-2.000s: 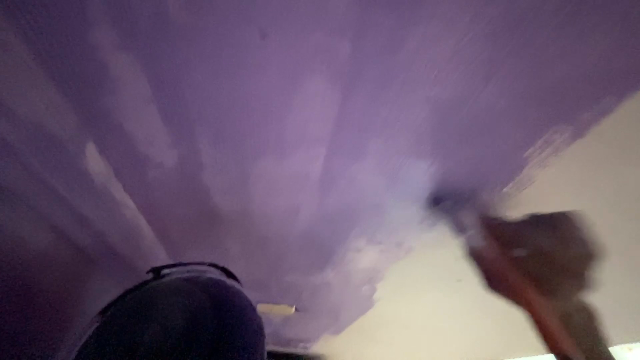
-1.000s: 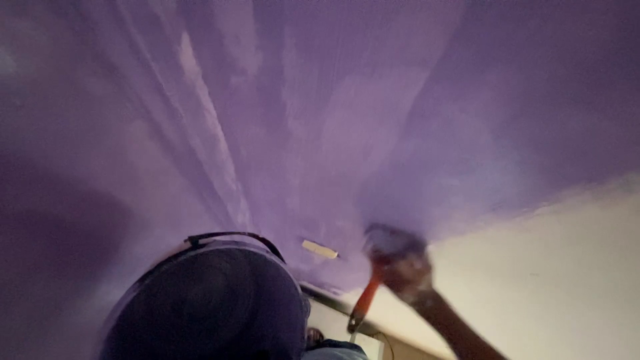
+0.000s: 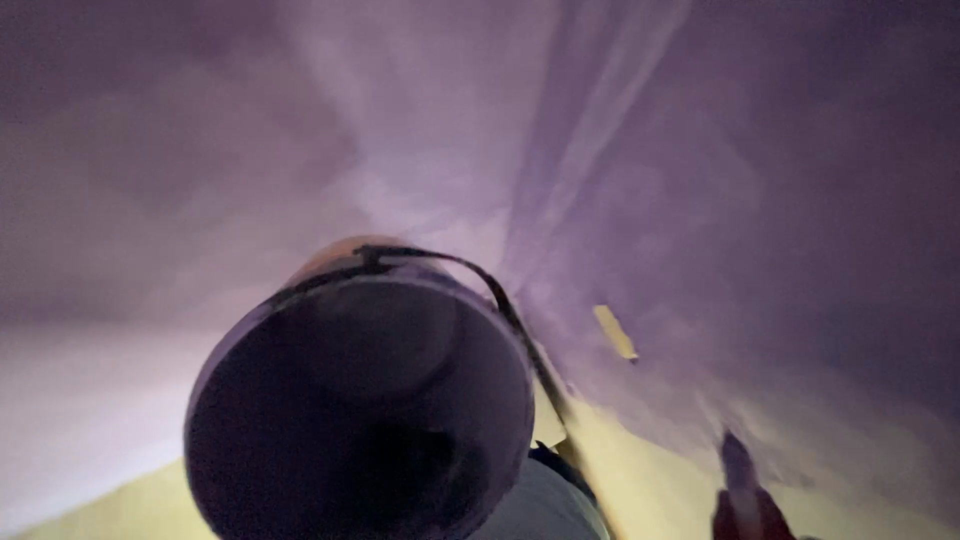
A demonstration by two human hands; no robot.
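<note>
At the bottom right edge, my right hand (image 3: 750, 519) is dark and partly cut off, closed on a paintbrush (image 3: 739, 465). The brush's purple tip points up, at or close to the border between purple paint and the pale yellow surface; contact cannot be told. A round bucket (image 3: 360, 360) fills the lower middle, its mouth facing the camera and its inside dark purple. Its dark bail handle (image 3: 480, 274) curves over the rim and down the right side. My left hand is not in view, and what supports the bucket is hidden.
Streaky purple paint covers the wall surface (image 3: 450, 135) above. A small pale yellow patch (image 3: 615, 332), with a dark spot at its lower end, lies right of the bucket. A greyish rounded thing (image 3: 551, 502) shows behind the bucket's lower right.
The view has swung considerably. The bucket stands more fully in view, with its mouth towards the camera. My right hand and brush are now lower and farther right of the bucket than one second ago.
</note>
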